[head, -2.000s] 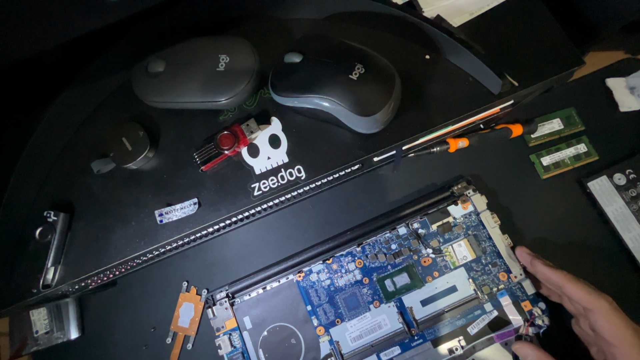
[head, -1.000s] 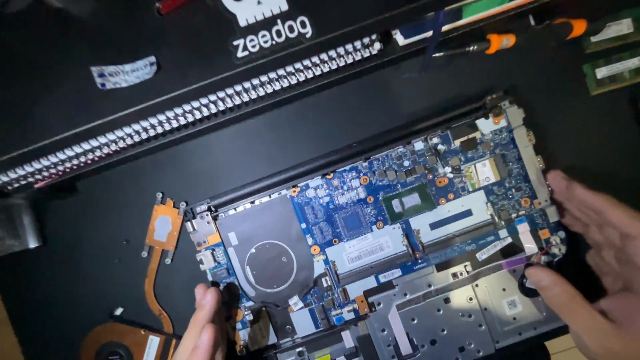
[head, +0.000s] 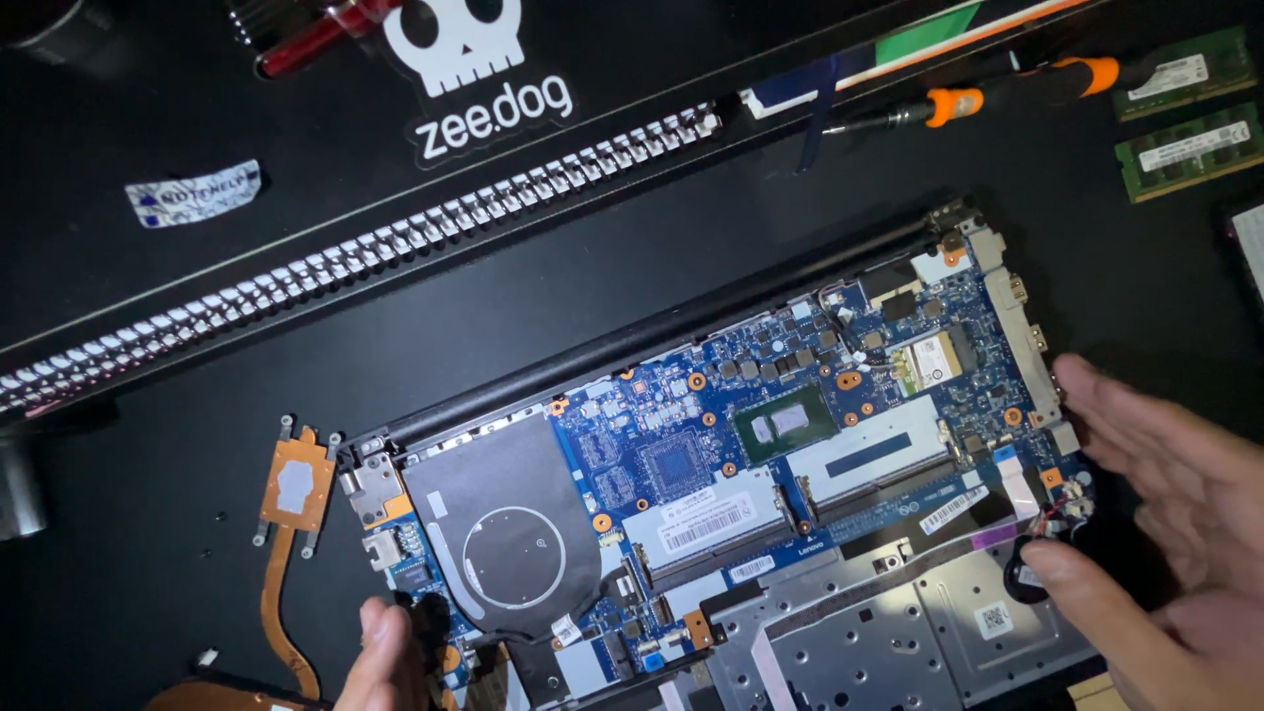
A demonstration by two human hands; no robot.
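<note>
An opened laptop base with a blue Lenovo motherboard (head: pixel 681 395) lies tilted on the dark surface, its bare processor (head: pixel 785 423) and two memory slot areas exposed. My right hand (head: pixel 1155 533) is at its right edge, fingers spread, thumb near a small black round part with wires. My left hand (head: pixel 380 657) is at the lower left edge, beside the black fan-area cover (head: pixel 513 513); only its fingers show. Whether the fingertips press on the case is hard to tell. A copper heat pipe with its plate (head: pixel 296 484) lies left of the laptop.
Two green memory modules (head: pixel 1190 153) lie at the upper right, near an orange and black screwdriver (head: pixel 953 107). A black raised stand (head: pixel 326 118) with a skull sticker spans the top. Tiny screws (head: pixel 205 553) lie at the left.
My left hand, not visible two seconds ago, is now at the laptop's lower left. My right hand stays at the right edge. The view has moved closer.
</note>
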